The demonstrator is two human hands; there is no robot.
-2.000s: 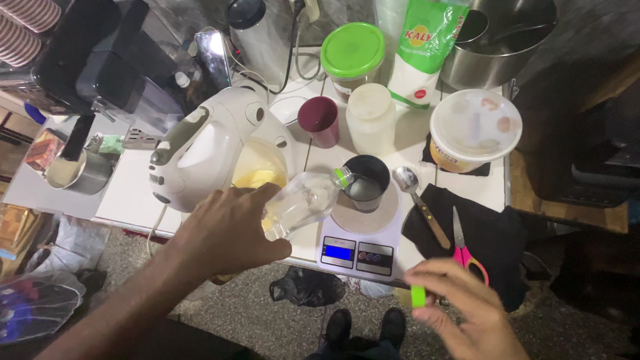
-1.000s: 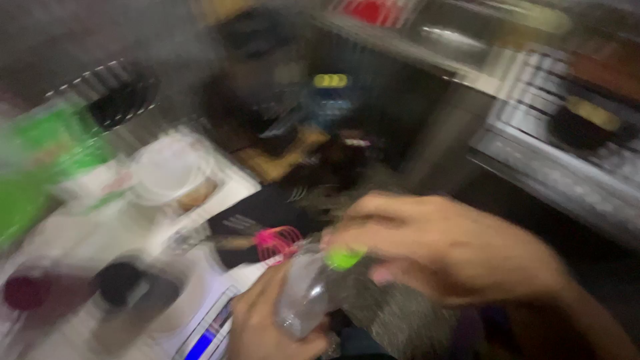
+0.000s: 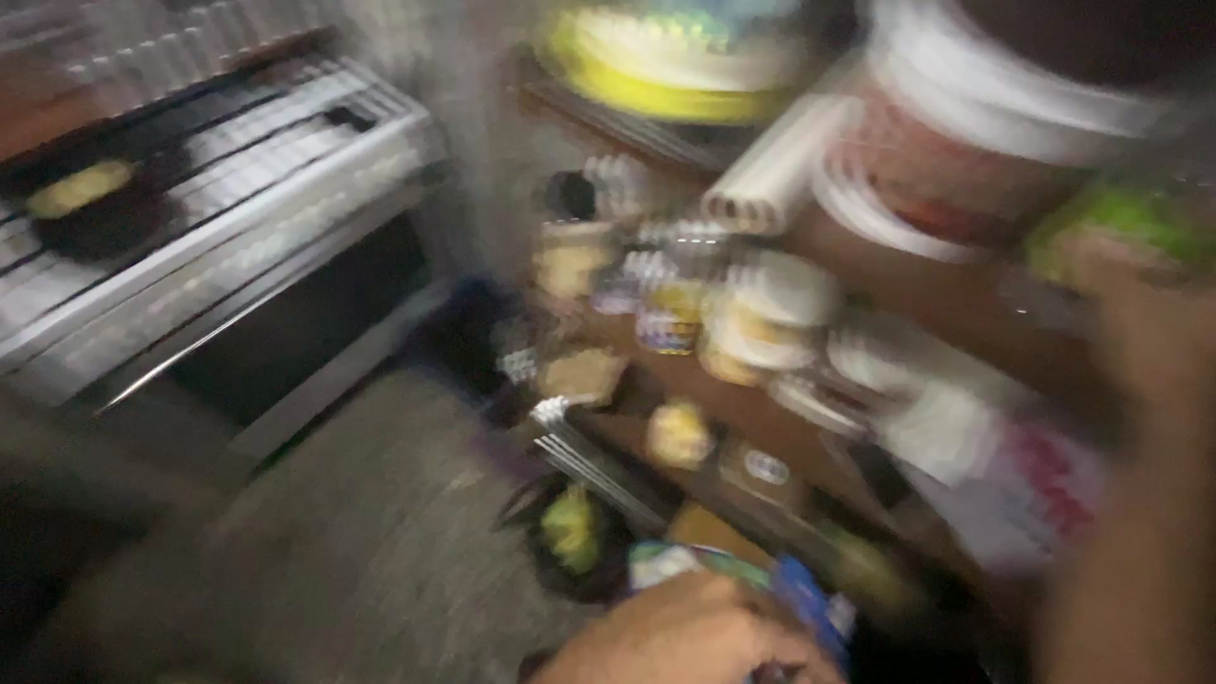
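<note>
The whole view is strongly blurred. My right hand (image 3: pixel 1102 271) reaches up at the right, its forearm rising from the lower right corner. It is at a bright green object (image 3: pixel 1140 223); whether it grips or only overlaps it cannot be told. My left hand (image 3: pixel 693 632) is at the bottom edge, seen from the back, with its fingers cut off or hidden. Something small and dark shows at its lower edge. Just above it lie blue, green and white packaging (image 3: pixel 807 594) and a dark container (image 3: pixel 575 541) with yellow-green contents.
A brown shelf or table (image 3: pixel 627 347) holds several jars and tubs, including a white-lidded tub (image 3: pixel 769 304). A large white and reddish bucket (image 3: pixel 931 161) stands behind, near a pale roll (image 3: pixel 784 161). At left is a stove (image 3: pixel 285 190) with a dark pan (image 3: pixel 104 214).
The view has swung far from the counter with the scale to the stove and shelf. My hands, together at the clear bottle one second ago, are now apart, the right one raised.
</note>
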